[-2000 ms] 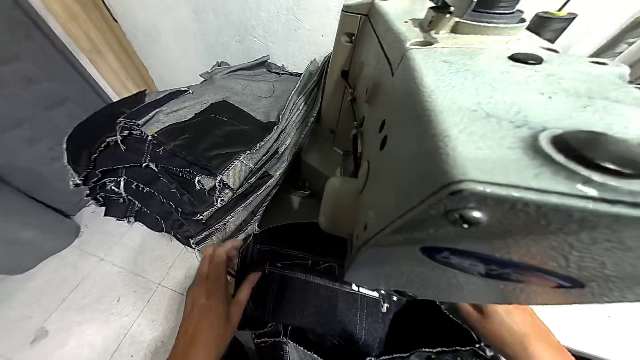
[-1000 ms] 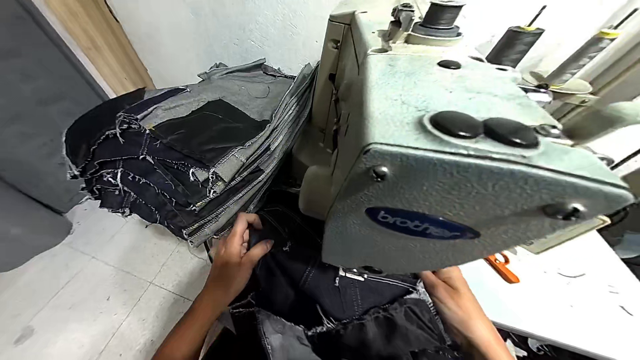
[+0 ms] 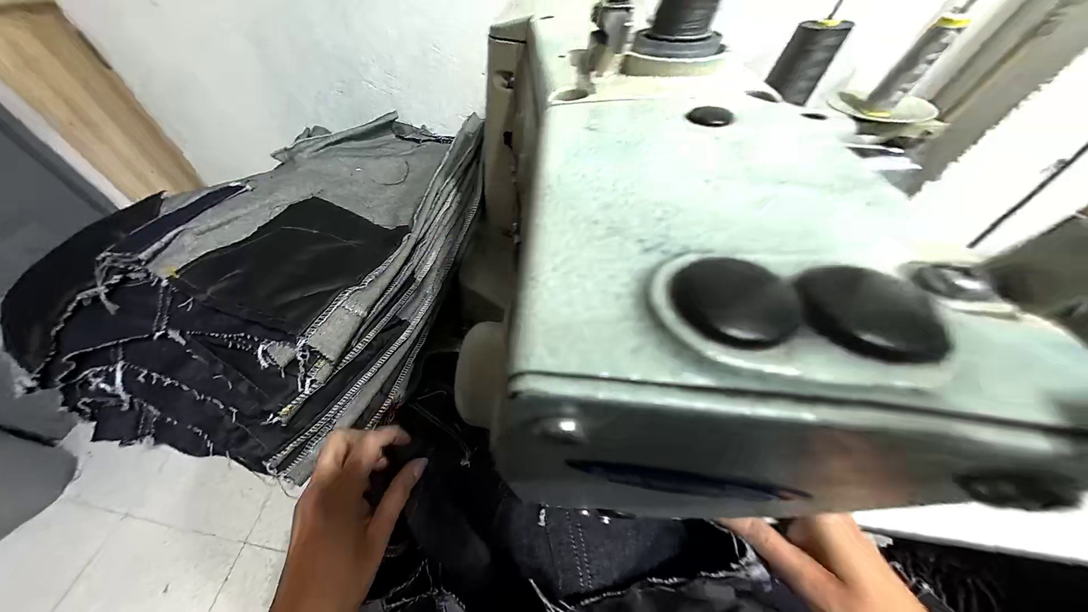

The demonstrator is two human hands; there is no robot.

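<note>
A pale green industrial sewing machine [image 3: 722, 204] fills the right half of the view. Dark denim [image 3: 578, 544] with a stitched seam and frayed edges lies beneath and in front of its head. My left hand [image 3: 357, 484] pinches the denim's left part between thumb and fingers, beside the machine's lower left. My right hand [image 3: 816, 552] is on the denim's right part, below the machine head, which hides some of its fingers. The needle area is hidden behind the head.
A thick stack of denim pieces [image 3: 314, 255] with overlocked, frayed edges stands left of the machine, by the white wall [image 3: 340, 59]. Cones of dark thread [image 3: 812, 59] stand behind the machine. Tiled floor [image 3: 161, 544] shows at lower left, a white table edge [image 3: 977, 527] at right.
Both hands remain at the denim, the left at its left part and the right at its right. The view has shifted closer over the machine, and the orange-handled tool at right is out of sight.
</note>
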